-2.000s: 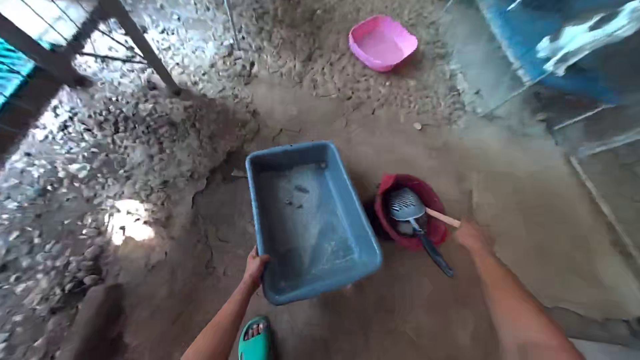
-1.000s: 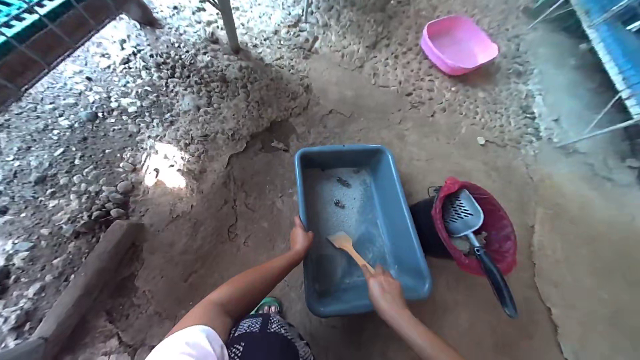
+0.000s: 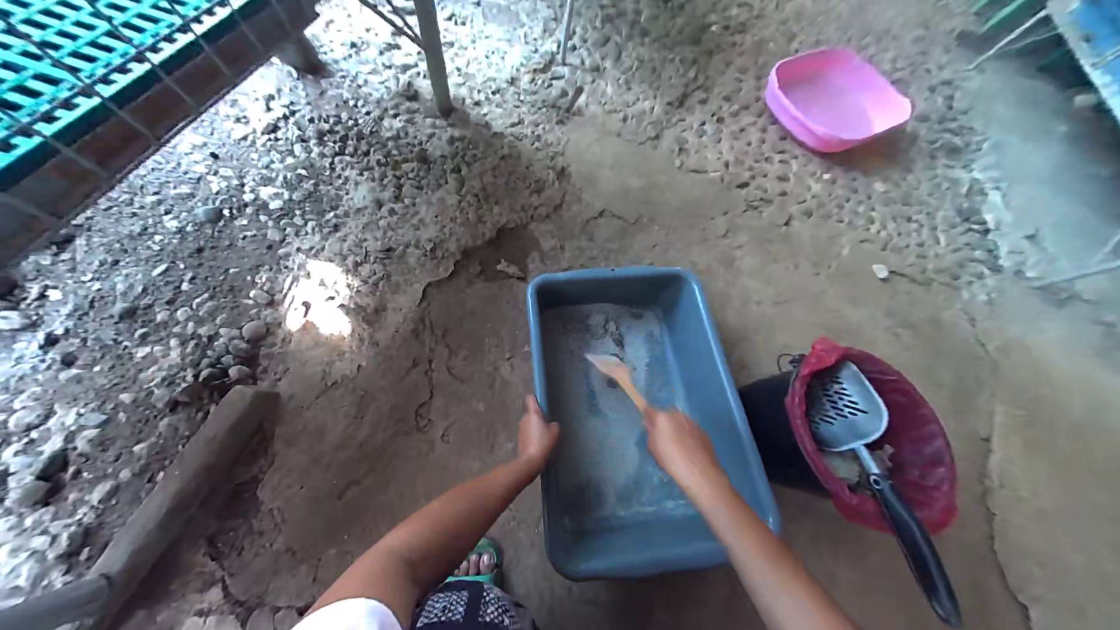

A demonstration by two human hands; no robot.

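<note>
A grey-blue plastic litter tray (image 3: 647, 558) stands on the ground with a thin layer of fine grey litter and a few dark clumps (image 3: 610, 331) inside. My left hand (image 3: 535, 436) grips its left rim. In my right hand (image 3: 681, 437) is a wooden spatula (image 3: 623, 378), its flat end down in the litter just below the clumps. To the right of the tray is a black bucket (image 3: 777, 429) lined with a red plastic bag (image 3: 919, 437). A slotted metal litter scoop (image 3: 849, 407) with a black handle rests in it.
A pink plastic tray (image 3: 836, 101) sits at the upper right. Upper left is a raised cage (image 3: 131, 96) with a green slatted floor. A wooden beam (image 3: 184, 490) lies at the lower left, near pebbly ground. My foot in a green sandal (image 3: 479, 560) is close to the tray.
My right hand has come from the bucket into the tray with the wooden spatula, whose end has since moved up toward the clumps. My left hand stays on the left rim. The view has shifted.
</note>
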